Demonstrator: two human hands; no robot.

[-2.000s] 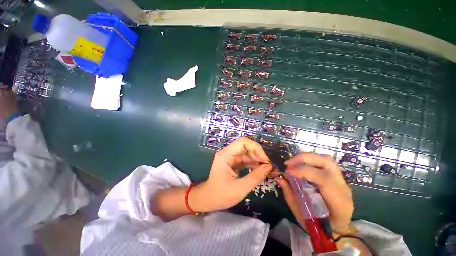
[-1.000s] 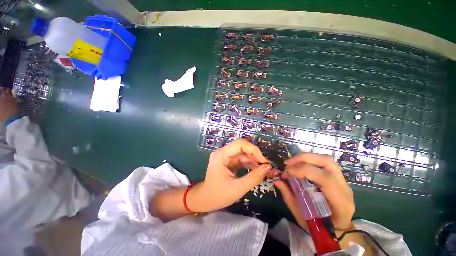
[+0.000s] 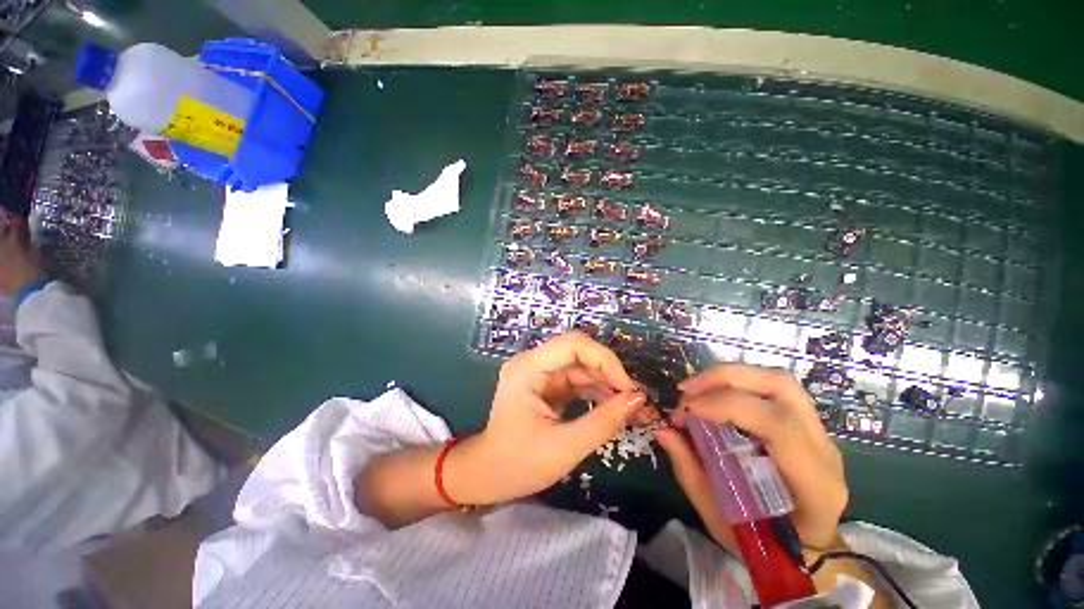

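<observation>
My left hand (image 3: pixel 541 422) pinches a small coppery component (image 3: pixel 648 410) between thumb and fingertips, mostly hidden by the fingers. My right hand (image 3: pixel 773 446) holds a corded tool (image 3: pixel 743 482) with a clear pinkish front, pale label and red barrel; its tip is at the component, and contact cannot be told. A dark cable runs from the tool past my right wrist. The clear blister tray (image 3: pixel 761 179) lies beyond my hands, with rows of small coppery components on its left and scattered darker ones on its right. Loose small white pieces (image 3: pixel 630 447) lie below my fingertips.
A blue bin (image 3: pixel 279 113) at upper left has a white bottle (image 3: pixel 155 89) leaning on it. A white paper (image 3: pixel 252 226) and a crumpled tissue (image 3: pixel 428 200) lie on the green mat. Another person's sleeve (image 3: pixel 83 405) is at far left. A cream edge strip (image 3: pixel 713 50) runs behind the tray.
The tool has tilted slightly and its label and rear cable have come into clearer view since the first frame. My left hand has stayed nearly still, still pinching the component.
</observation>
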